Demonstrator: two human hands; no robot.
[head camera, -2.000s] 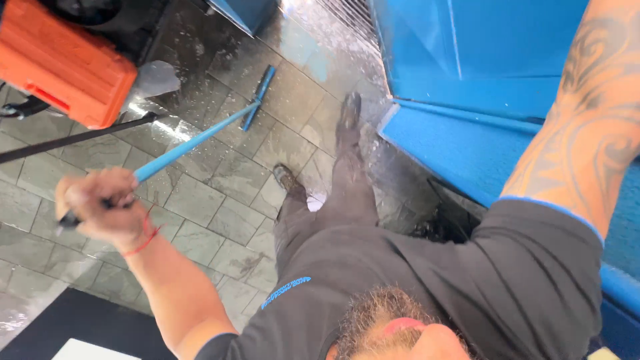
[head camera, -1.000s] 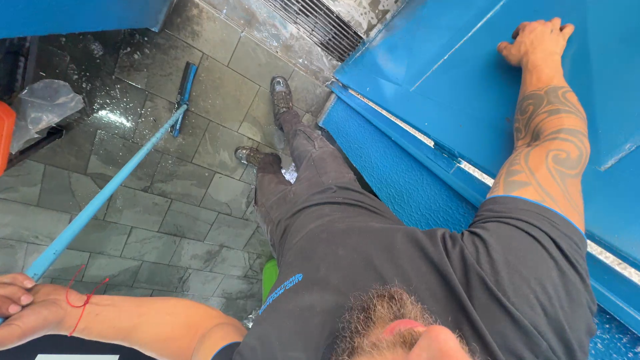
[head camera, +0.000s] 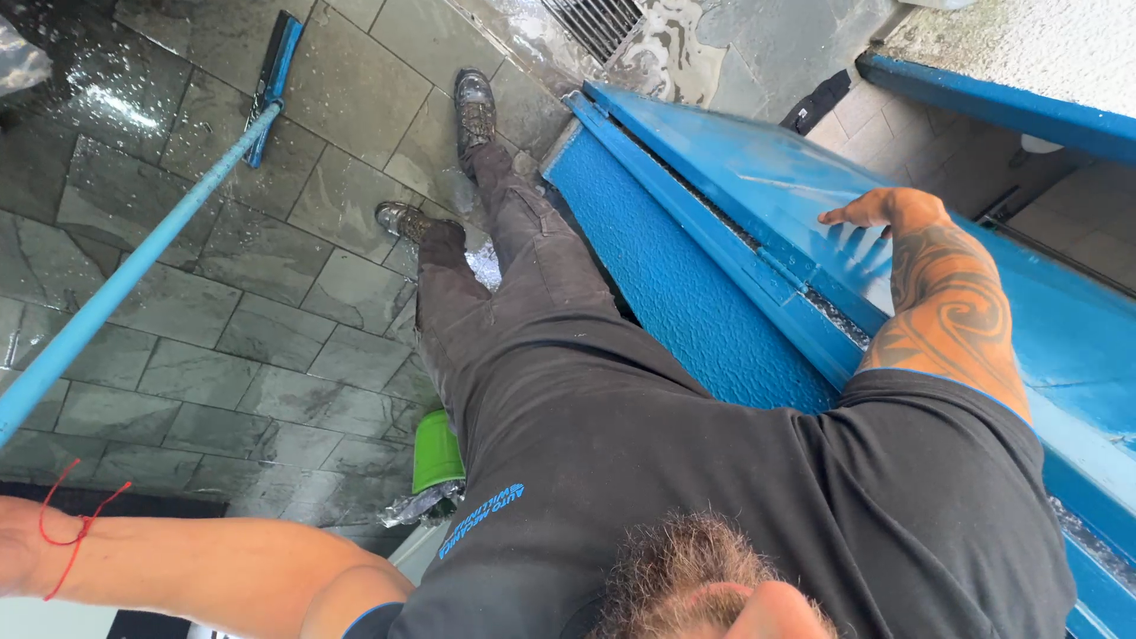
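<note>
At the left edge, part of my left hand (head camera: 13, 548) shows beside a red string bracelet; its fingers are cut off. Just above it, the light blue pole (head camera: 133, 275) leaves the frame. This pole runs to a floor squeegee's head (head camera: 272, 84), which rests on wet grey stone tiles (head camera: 355, 191). On the other side, my right hand (head camera: 887, 211) has its fingers apart and holds nothing, over the glossy blue door panel (head camera: 754, 169). Finger reflections show in the panel; whether the fingertips touch it I cannot tell.
A metal floor grate (head camera: 596, 25) lies beyond my feet. A green bucket (head camera: 437, 451) stands beside my leg. Blue textured material (head camera: 674, 284) borders my right side. Past the door are pale floor tiles (head camera: 856, 124) and a dark cloth (head camera: 815, 102). Clear plastic (head camera: 19, 60) lies upper left.
My right hand, flat on the blue panel one second ago, is now bent with fingers apart. The panel stands at a different angle, with a tiled area showing beyond. My left fingers have left the view.
</note>
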